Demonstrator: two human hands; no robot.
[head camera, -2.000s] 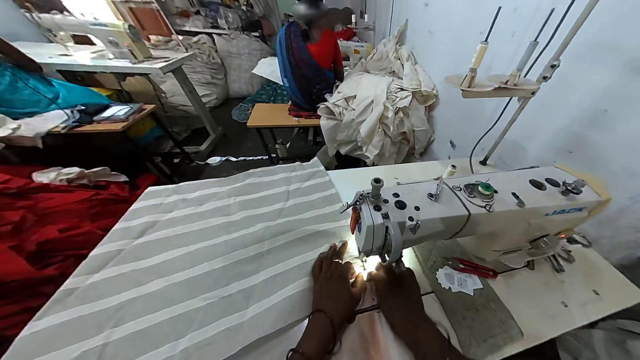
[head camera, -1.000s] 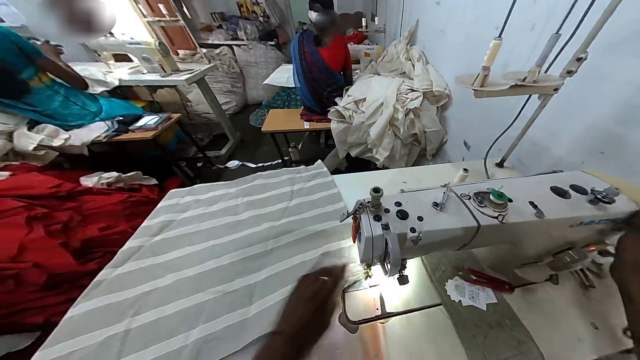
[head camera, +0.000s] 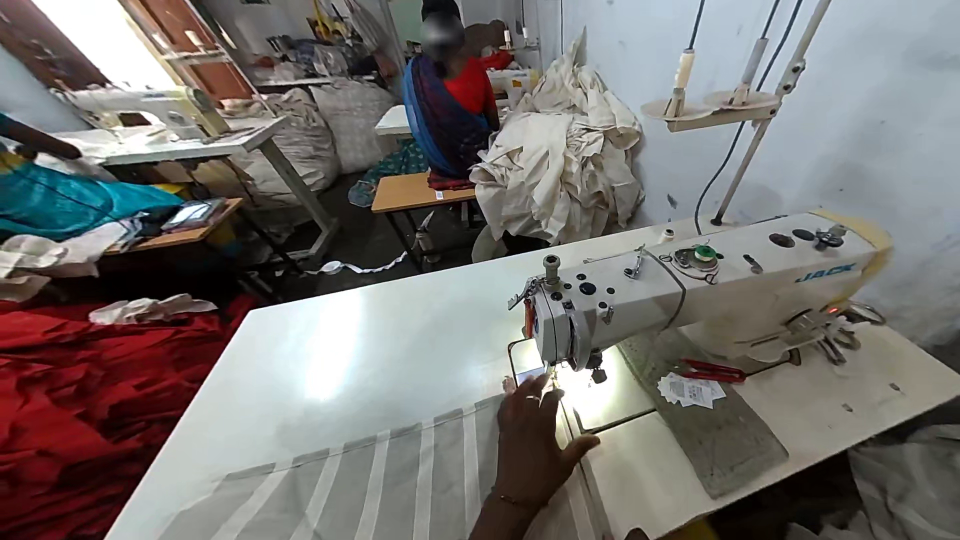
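My left hand is palm down beside the needle area of a white JACK sewing machine, fingers spread, thumb out to the right. Its fingertips are near the lit presser foot, which is partly hidden. Grey fabric with white stripes lies along the near side of the white table, its right end beside and partly beneath my left hand. What may be a fingertip of my right hand shows at the bottom edge; the rest is out of view. Red-handled snips and white labels lie right of the needle.
The white tabletop extends left. A thread stand rises behind the machine. Red cloth is heaped at left, cream cloth at the back. One person sits beyond the table, another at far left.
The striped fabric has shifted toward me, uncovering tabletop it covered before. My left hand has moved to the needle area. My right hand, seen at the needle two seconds ago, has left it.
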